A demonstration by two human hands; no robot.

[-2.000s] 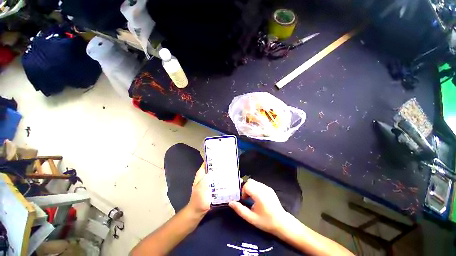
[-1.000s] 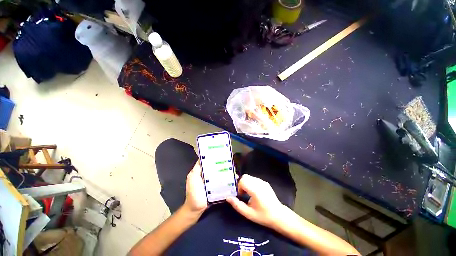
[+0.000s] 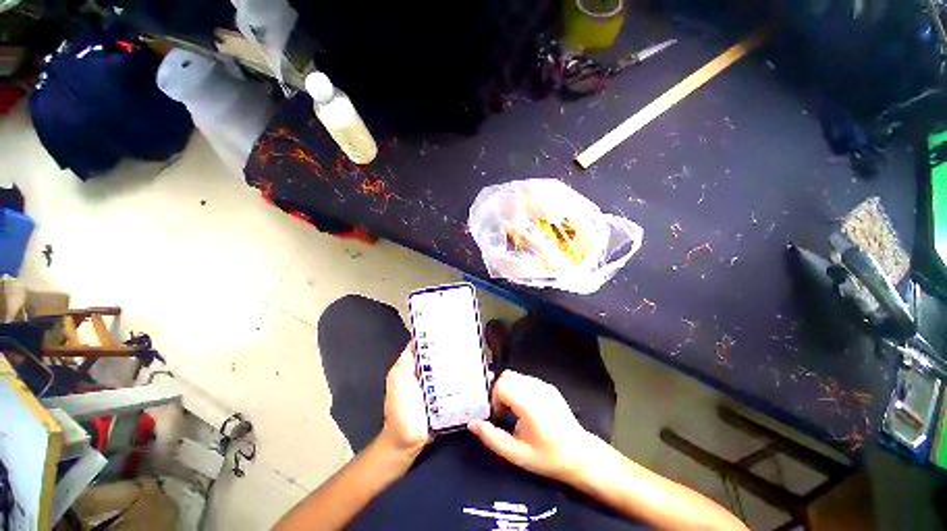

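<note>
A smartphone [image 3: 451,355] with a lit white page of small list rows is upright in my hands above my lap. My left hand [image 3: 405,399] holds it from its left side and behind. My right hand [image 3: 535,420] is at the lower right edge, with the thumb at the bottom of the screen. The hidden fingers behind the phone cannot be seen. A whitish plastic bag [image 3: 550,236] with orange-yellow pieces inside lies near the dark table's front edge.
The dark table [image 3: 727,249] bears a white bottle [image 3: 341,119], shears [image 3: 582,75], a tape roll [image 3: 594,23], a pale ruler [image 3: 665,102] and thread clippings. A steam iron [image 3: 870,275] is at the right, by a speckled pad [image 3: 874,236]. A wooden stool [image 3: 758,467] stands below.
The screen has gone from a list to a chat page with green bubbles and now back to a list. The view has shifted slightly. Both hands keep hold of the phone.
</note>
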